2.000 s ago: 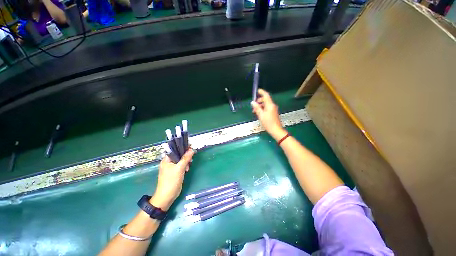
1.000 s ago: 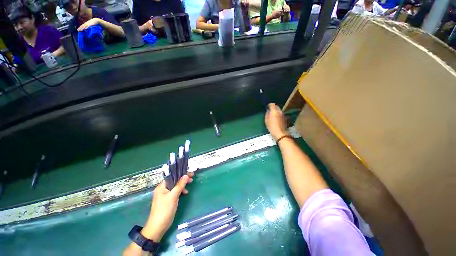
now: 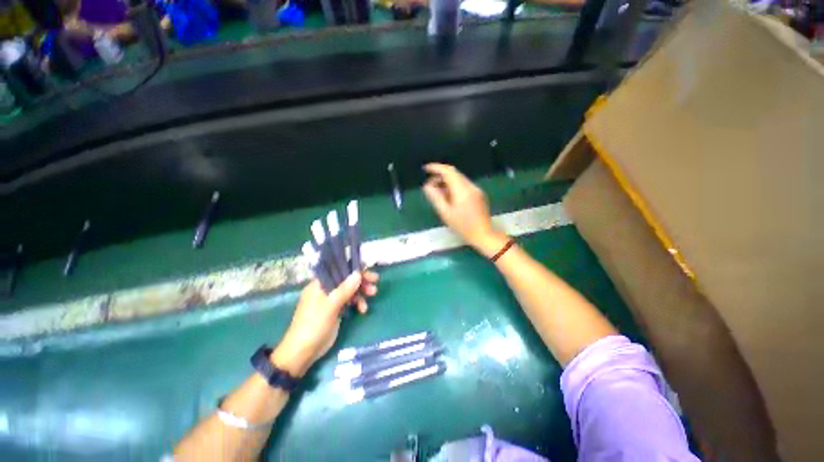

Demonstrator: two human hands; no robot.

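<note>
My left hand (image 3: 339,293) holds a fanned bunch of dark pens (image 3: 339,248) with white ends up, over the near side of the pale rail. My right hand (image 3: 456,203) is over the belt with fingers apart and nothing seen in it. A single pen (image 3: 396,187) lies on the belt just left of its fingertips, not touching them. A small row of pens (image 3: 391,364) lies side by side on the green worktop (image 3: 199,383) below my hands.
The dark green conveyor belt (image 3: 298,180) carries several spaced pens, one (image 3: 206,221) at left. A pale chipped rail (image 3: 163,296) edges it. A large brown carton (image 3: 714,135) stands at right. People's arms and dark cylinders show beyond the belt, blurred.
My right hand, earlier at the carton end of the belt, is now further left, off the pen there. The view has tilted down. My left hand still holds its bunch.
</note>
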